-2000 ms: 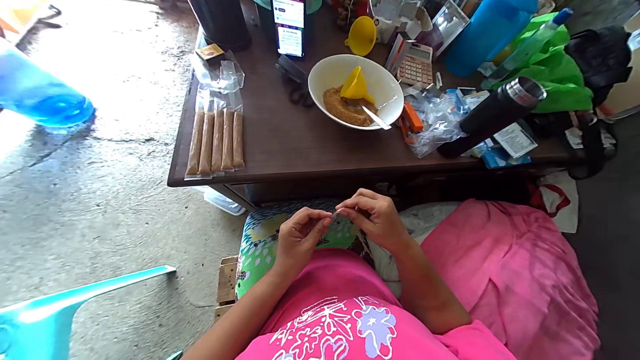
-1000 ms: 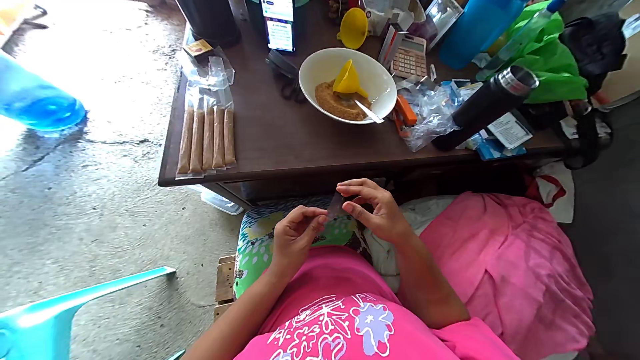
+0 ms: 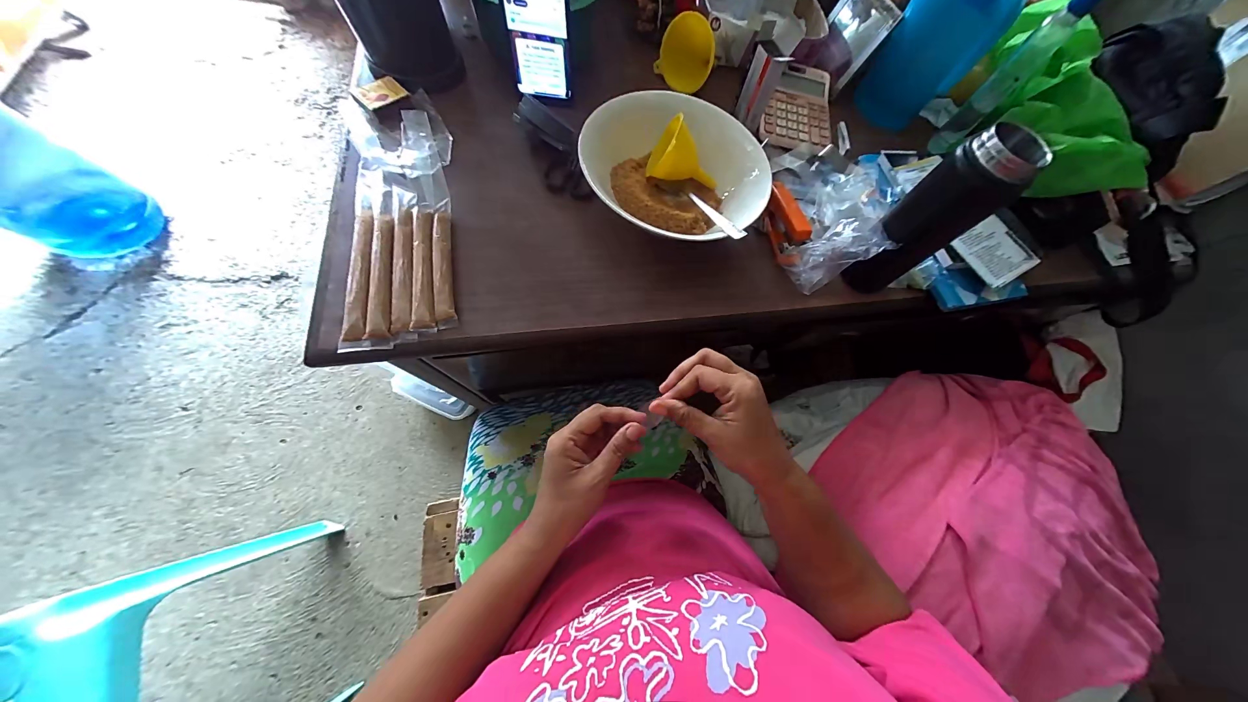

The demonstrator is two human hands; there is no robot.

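My left hand (image 3: 590,458) and my right hand (image 3: 721,409) meet above my lap, each pinching a small, clear piece of plastic (image 3: 651,419) between thumb and fingers. Beyond them on the brown table, a white bowl (image 3: 604,146) holds brown granules (image 3: 648,200), a yellow funnel (image 3: 678,156) and a white spoon (image 3: 717,216). Several filled clear plastic tubes (image 3: 400,273) lie side by side at the table's left end, with crumpled clear plastic (image 3: 414,136) above them.
An orange stapler-like tool (image 3: 788,214), crumpled clear plastic (image 3: 838,214) and a black flask (image 3: 946,205) lie right of the bowl. A phone (image 3: 541,58), another yellow funnel (image 3: 685,54) and a calculator (image 3: 798,107) are behind. A turquoise plastic chair (image 3: 97,624) stands at lower left.
My hands were a little apart with the clear plastic stretched between them one second ago; now their fingertips are closer together. The things on the table have not plainly moved.
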